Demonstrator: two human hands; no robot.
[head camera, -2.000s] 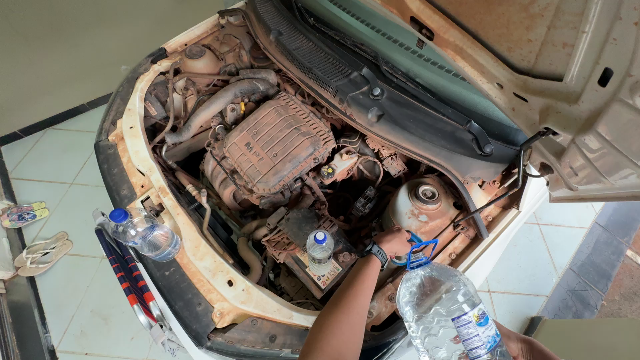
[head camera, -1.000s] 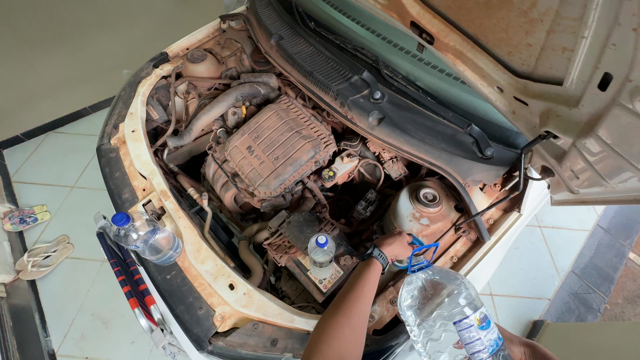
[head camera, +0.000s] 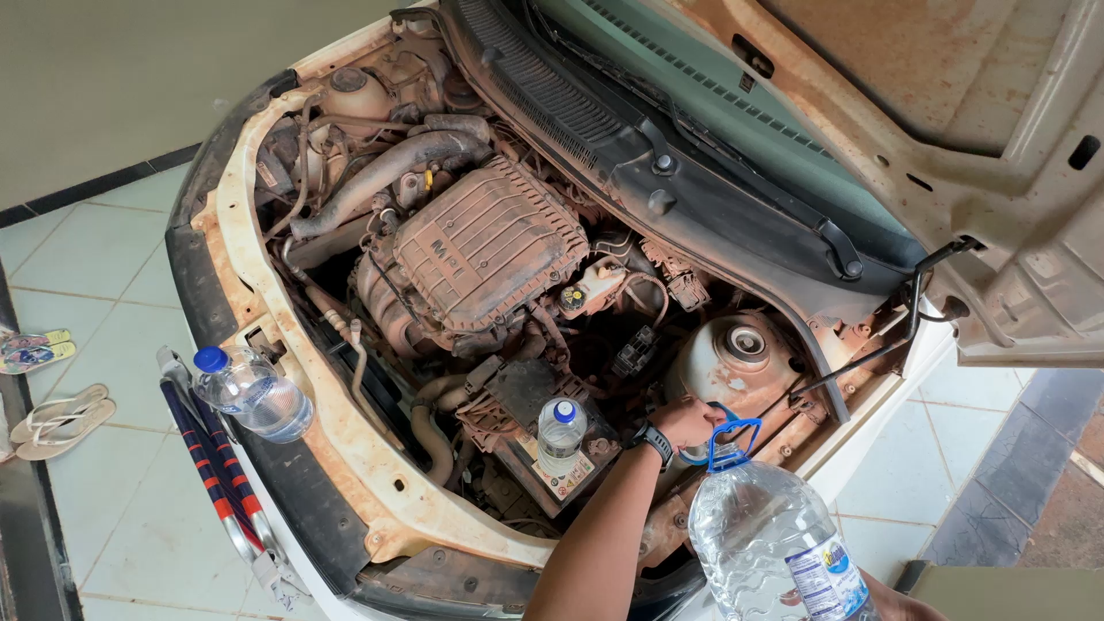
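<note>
A large clear plastic water jug (head camera: 759, 526) with a blue handle is tilted at the lower right, its neck toward the engine bay's corner. My right hand (head camera: 880, 595), mostly hidden behind the jug, supports its lower part. My left hand (head camera: 686, 424), with a watch at the wrist, is at the jug's mouth beside the strut tower (head camera: 733, 358); its fingers close on something light blue that I cannot identify. On the car battery (head camera: 552, 470) stands a small clear bottle (head camera: 561, 431) with a blue cap. Another blue-capped water bottle (head camera: 259, 395) lies on the front body panel.
The dusty engine cover (head camera: 487, 246) fills the middle of the bay. The raised hood (head camera: 957, 172) hangs over the right side, with its prop rod (head camera: 871, 355) near my hands. A folded striped frame (head camera: 216, 466) leans at the front bumper; sandals (head camera: 65, 423) lie on the tiles.
</note>
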